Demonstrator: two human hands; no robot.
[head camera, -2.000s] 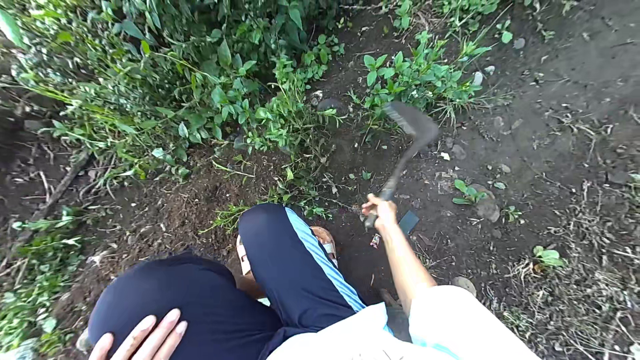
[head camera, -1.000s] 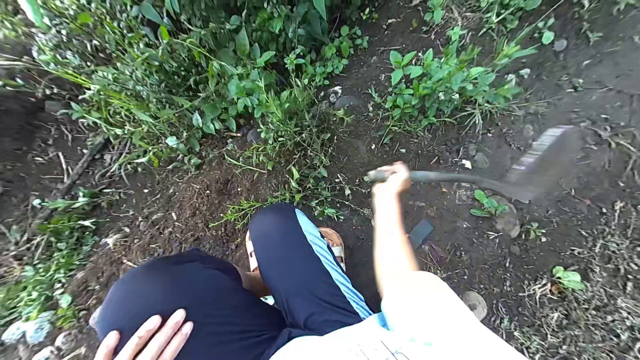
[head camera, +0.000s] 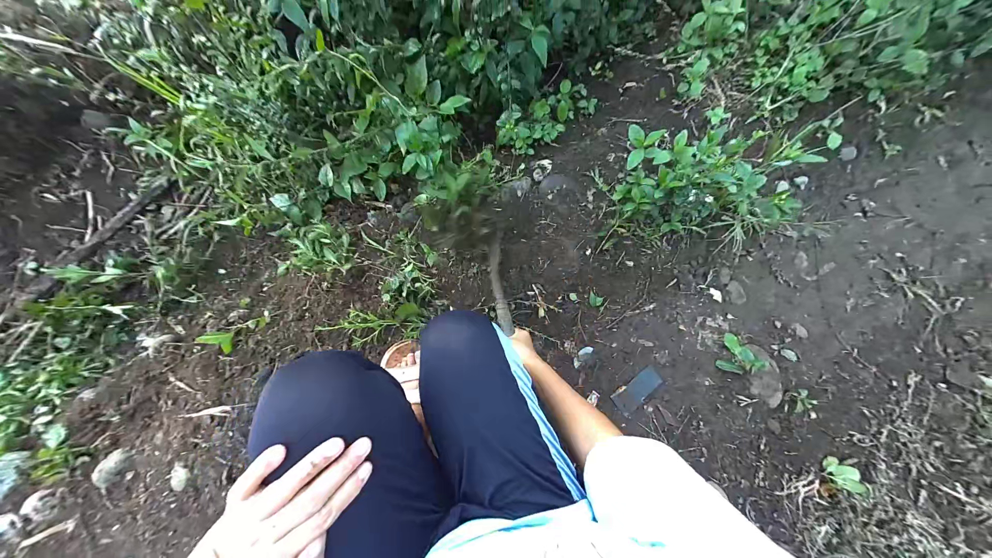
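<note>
My right hand [head camera: 523, 345] is closed on the handle of a sickle [head camera: 500, 283], just past my right knee and partly hidden by it. The handle points away from me, and its blade end is lost in a blur of stirred soil and weeds [head camera: 461, 209]. My left hand [head camera: 298, 496] lies with its fingers apart on my left thigh, holding nothing. Low weeds [head camera: 407, 279] grow in the soil left of the sickle handle.
Dense green plants [head camera: 418, 116] stand ahead, with a leafy clump [head camera: 690, 186] at the right. A dark flat piece [head camera: 637, 390] lies on the soil right of my forearm. Stones [head camera: 112, 469] are at the lower left, a dark branch [head camera: 116, 221] at the left. My sandalled foot [head camera: 403, 372] is between my knees.
My right hand has swung the sickle from the right side to the ground ahead of my knees. The left hand remains on the thigh.
</note>
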